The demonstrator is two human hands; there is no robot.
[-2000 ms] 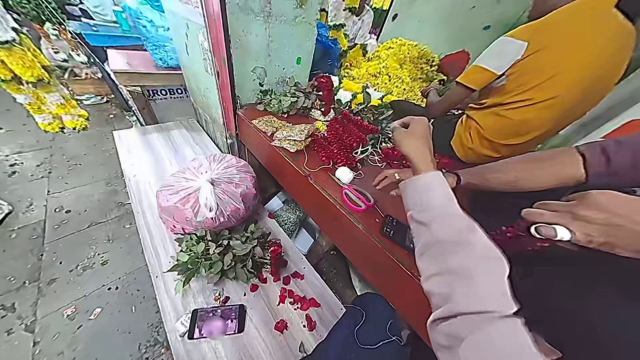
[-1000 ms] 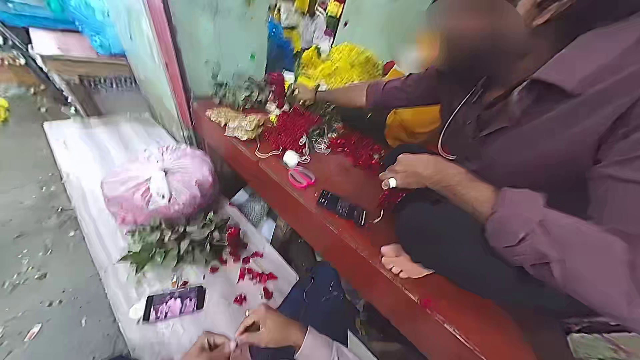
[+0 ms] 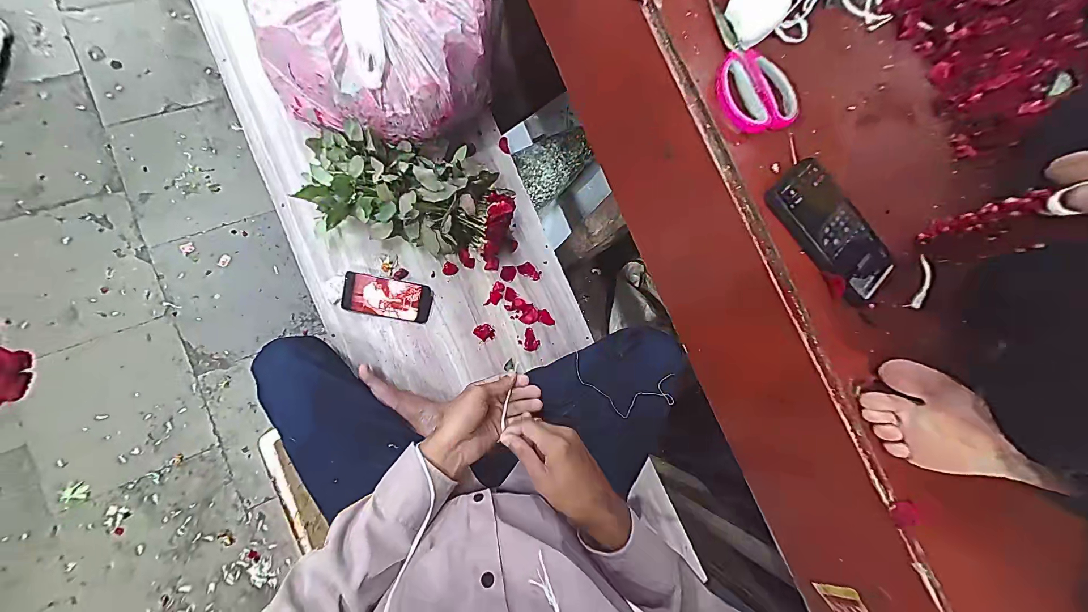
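Note:
Above my lap, my left hand [image 3: 483, 414] is palm up, with a short length of white thread [image 3: 507, 404] across its fingers and a small green piece at the thread's upper end. My right hand [image 3: 557, 463] pinches the lower part of this thread between thumb and fingertips. Beyond my knees, a bunch of red roses with green leaves [image 3: 395, 191] lies on the pale wooden bench [image 3: 442, 348]. Loose red petals [image 3: 518, 308] are scattered beside it. A thin loose thread [image 3: 625, 408] trails over my right knee.
A tied plastic bag of pink petals [image 3: 382, 68] and a lit phone [image 3: 387, 297] rest on the bench. Pink-handled scissors [image 3: 758, 93], a dark phone [image 3: 829, 229] and red petals [image 3: 1003, 51] lie on the red platform [image 3: 680, 255]. A co-worker's bare foot [image 3: 943, 425] is at right.
The view has swung down to my lap. My right arm, earlier reaching over the red platform, is back at my lap, where both hands now hold the thread.

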